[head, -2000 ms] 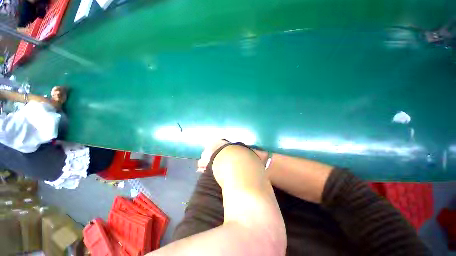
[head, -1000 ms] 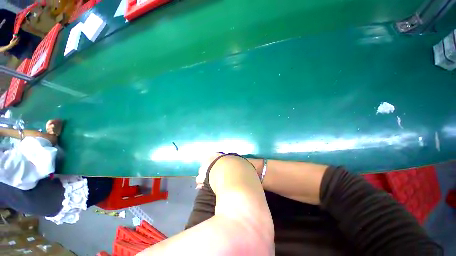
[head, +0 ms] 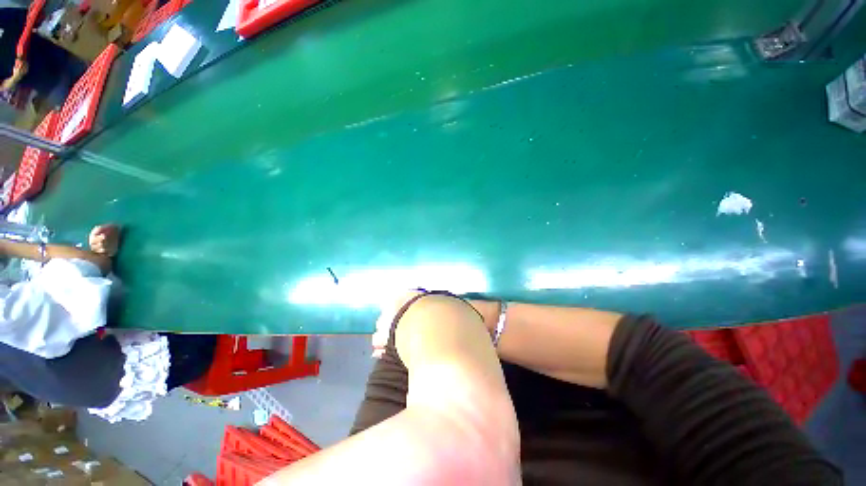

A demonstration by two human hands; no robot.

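Observation:
My bare forearms cross over each other at the near edge of the green bench point(head: 427, 171). My left arm lies on top, with a dark band at its wrist. My left hand is hidden beyond that wrist. My right arm, in a brown sleeve with a bracelet, passes behind it. A small bit of fingers point(head: 382, 332) shows left of the crossing, seemingly my right hand; most of it is covered. No held thing shows at either hand. A crumpled white scrap point(head: 734, 204) lies on the green surface to the right.
Silver-white boxes point(head: 848, 95) stand at the right edge near a metal post foot point(head: 781, 42). White boxes point(head: 178, 49) and red trays point(head: 87, 93) lie at upper left. A co-worker's hand point(head: 104, 239) rests on the bench at left. A red stool point(head: 237, 368) stands below.
The view has tilted since the oldest frame, bringing the white boxes, a red tray edge and the silver-white boxes into sight. My crossed arms hold the same pose.

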